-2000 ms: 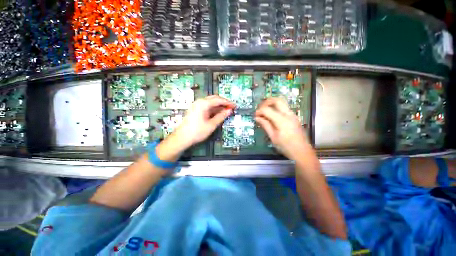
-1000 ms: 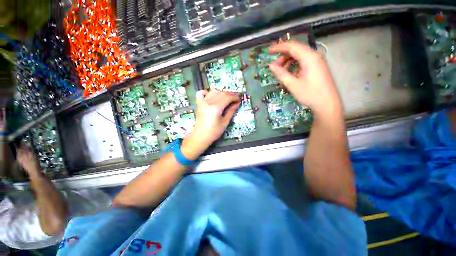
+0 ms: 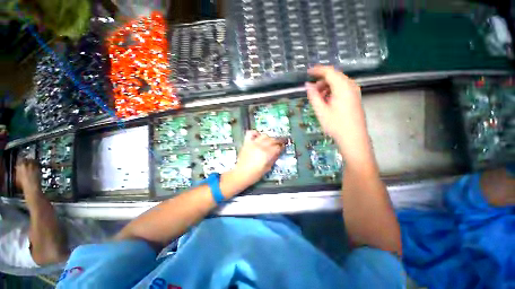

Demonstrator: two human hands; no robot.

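Observation:
Four green circuit boards (image 3: 271,119) sit two by two in a dark carrier in front of me. My left hand (image 3: 261,153), with a blue wrist strap (image 3: 215,188), is over the left boards of this carrier, fingers curled. Whether it holds a part is hidden. My right hand (image 3: 334,101) is raised over the upper right board and the rear rail, near the clear blister tray (image 3: 305,42). Its thumb and forefinger are bent, and blur hides whether anything is between them. It partly covers the right boards.
Another carrier of boards (image 3: 216,127) lies to the left. Pale bays (image 3: 123,158) flank the carriers. Behind the rail are an orange component heap (image 3: 141,68), a smaller component tray (image 3: 200,56) and dark components (image 3: 68,90). Another person's hand (image 3: 27,172) is at far left boards.
The view has tilted and shifted. My right hand has moved away from the left one, up to the rear edge. My left hand stays over the left boards of the carrier.

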